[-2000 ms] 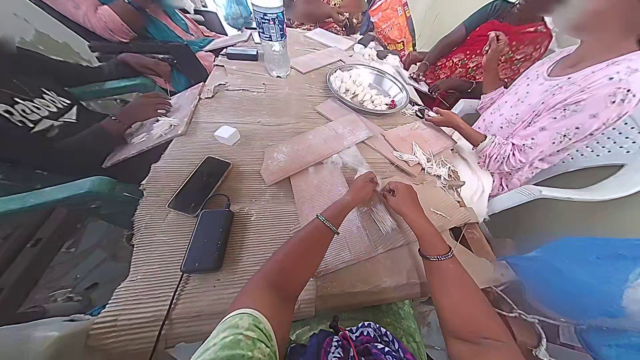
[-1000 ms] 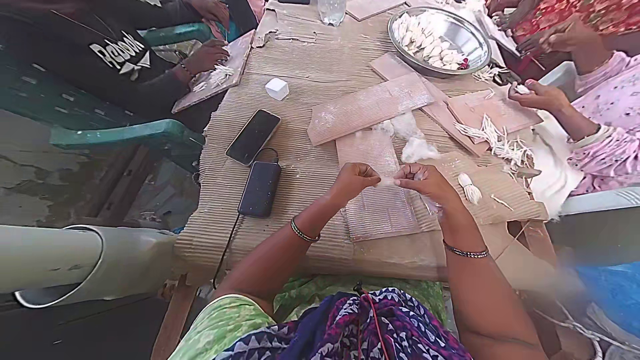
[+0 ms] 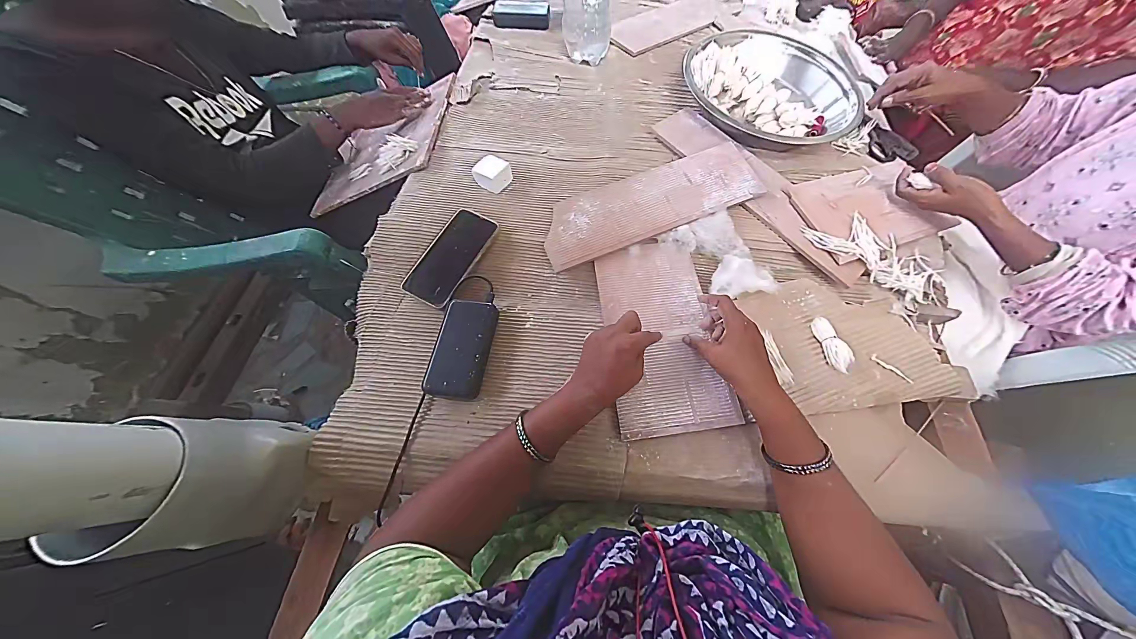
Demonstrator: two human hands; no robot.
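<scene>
My left hand point(image 3: 614, 357) is closed over the left side of a pale pink ribbed board point(image 3: 670, 390), its thumb and index finger pinched together; a wisp of cotton between the hands is too faint to confirm. To its right, my right hand point(image 3: 729, 337) is above the board's right edge with thumb and fingers close around a small bit of white fibre. Loose cotton wool point(image 3: 744, 277) lies just beyond my right hand. A tied bundle of white cotton wicks point(image 3: 832, 344) rests on cardboard to the right, and a few loose wicks point(image 3: 777, 358) lie beside my right wrist.
A second pink board point(image 3: 652, 209) overlaps the first. Farther off stand a steel bowl point(image 3: 848, 102) of wick bundles and a plastic bottle point(image 3: 587, 31). On the left lie a phone point(image 3: 451, 257), a cabled power bank point(image 3: 461, 349) and a white cube point(image 3: 492, 174). Co-workers' hands are at both sides.
My hands, nearly together over the board before, are now a little apart. The co-worker's hand at the right has moved toward the bowl's rim.
</scene>
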